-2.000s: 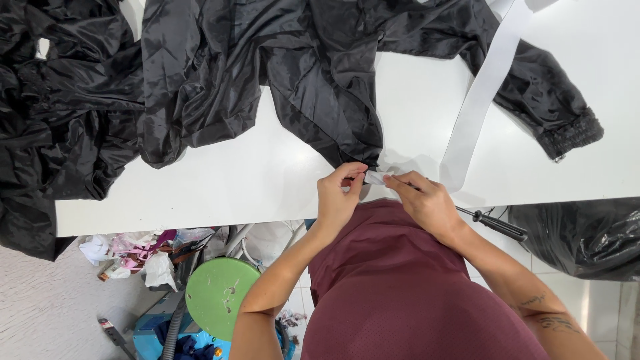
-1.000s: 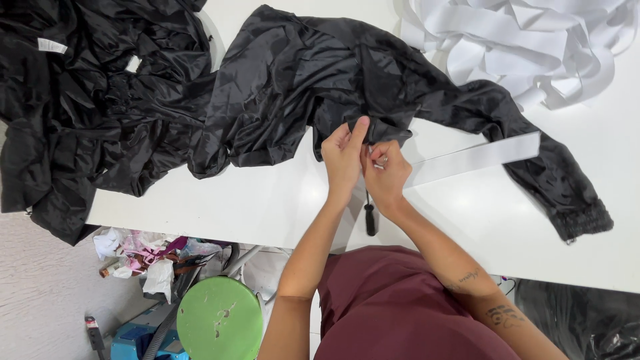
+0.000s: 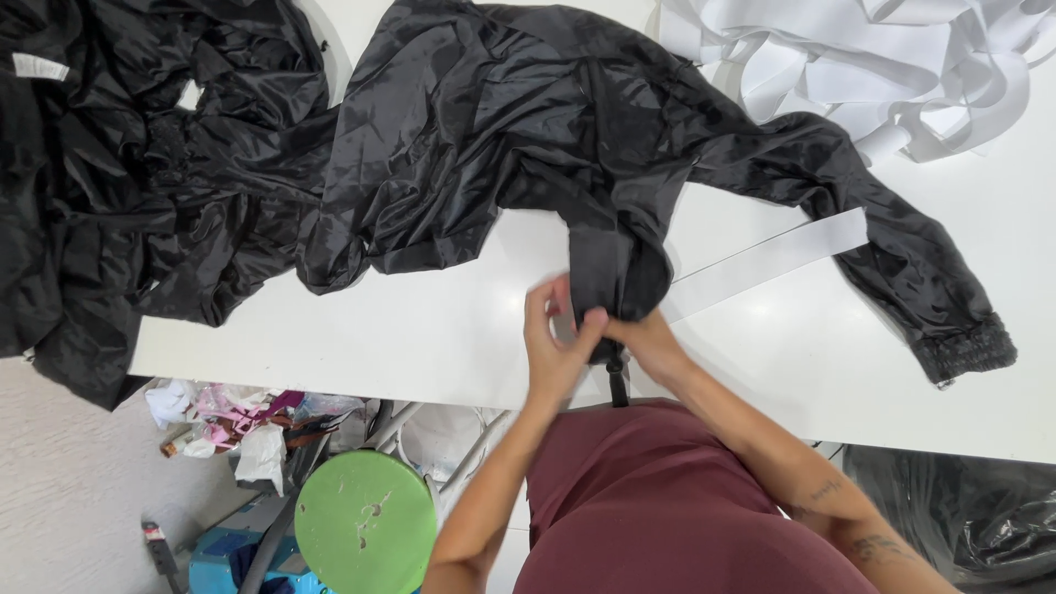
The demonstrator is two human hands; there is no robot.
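A black satiny garment (image 3: pixel 528 99) lies across the white table, its gathered cuff (image 3: pixel 965 351) at the right. My left hand (image 3: pixel 561 338) pinches a folded black part of the garment near the table's front edge. On the other side of that fold, my right hand (image 3: pixel 652 342) holds it too, its fingertips partly hidden by the fabric. A tool's black handle (image 3: pixel 618 386) points toward my body below the fabric; its other end is hidden. A flat white elastic-like strip (image 3: pixel 767 264) runs from near my right hand to the garment's sleeve.
More black fabric (image 3: pixel 99 181) covers the table's left side. A heap of white strip (image 3: pixel 874 66) lies at the back right. Below the front edge are a green round stool seat (image 3: pixel 365 524), scraps in a bin (image 3: pixel 239 412), a blue container (image 3: pixel 219 561) and black plastic (image 3: pixel 949 503).
The handle, to the right of my hands two seconds ago, now points toward my body. Black fabric has been drawn toward me between my hands. The view has shifted, bringing the heap of white strip in.
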